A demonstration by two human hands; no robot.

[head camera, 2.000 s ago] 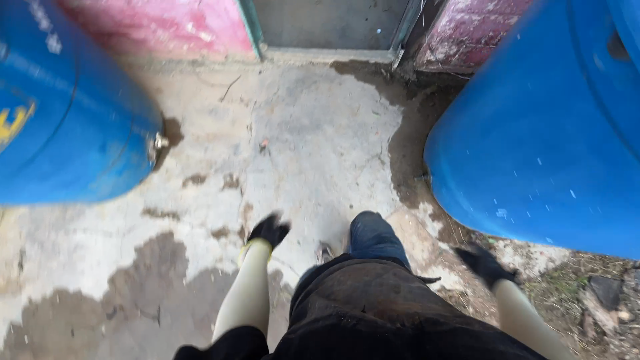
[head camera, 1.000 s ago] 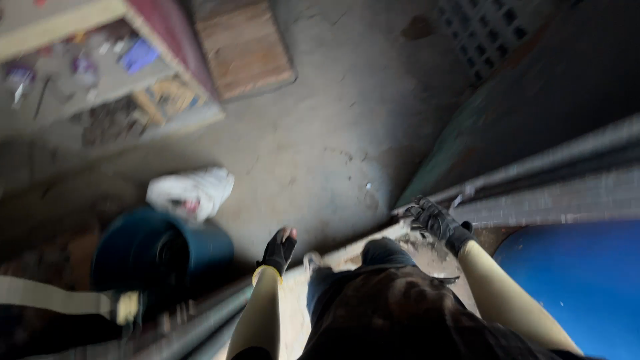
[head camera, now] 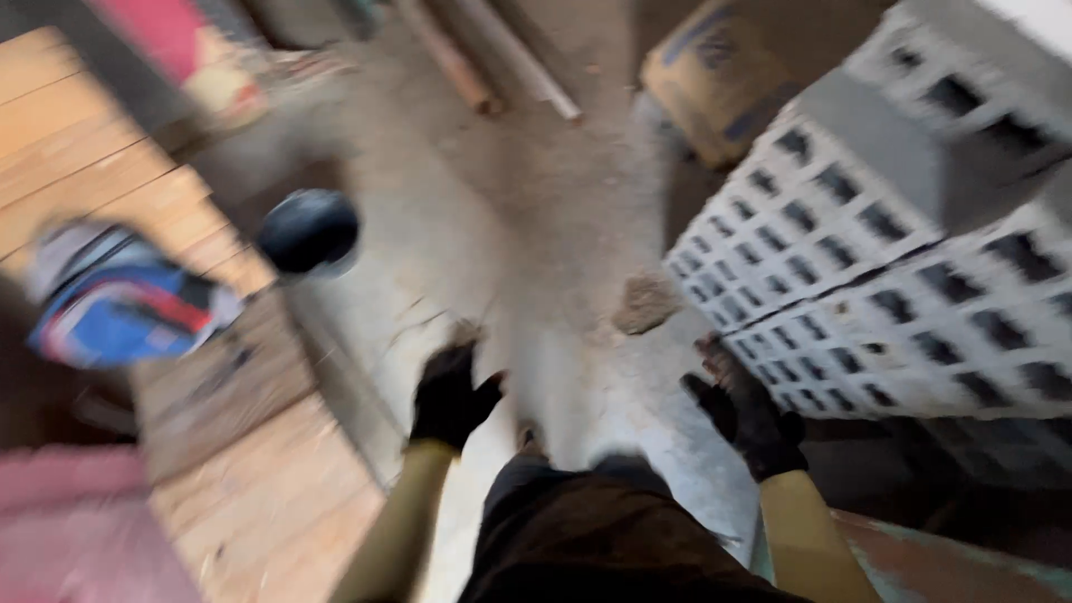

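My left hand (head camera: 455, 392), in a dark glove with bare fingertips, hangs over the concrete floor (head camera: 553, 368) with thumb and fingers apart and nothing in it. My right hand (head camera: 744, 406) wears a similar glove, its fingers spread and empty; it is beside the lower edge of stacked hollow concrete blocks (head camera: 804, 243), and whether it touches them I cannot tell. Yellowish sleeves cover both forearms. To the left lies a wooden plank surface (head camera: 260, 494) with a blue, red and grey bundle (head camera: 126, 293), blurred, on it.
A dark round bucket (head camera: 310, 230) stands beside the planks. Ahead, two long bars or pipes (head camera: 456, 63) lie on the floor. A brown paper sack (head camera: 712, 84) is by the blocks, and a small greyish-brown lump (head camera: 645, 303) lies near their base. A pink surface (head camera: 67, 519) is at lower left.
The view has moved from the doorway between blue barrels to an indoor floor. My right hand, earlier at the door's edge, is now beside the concrete blocks.
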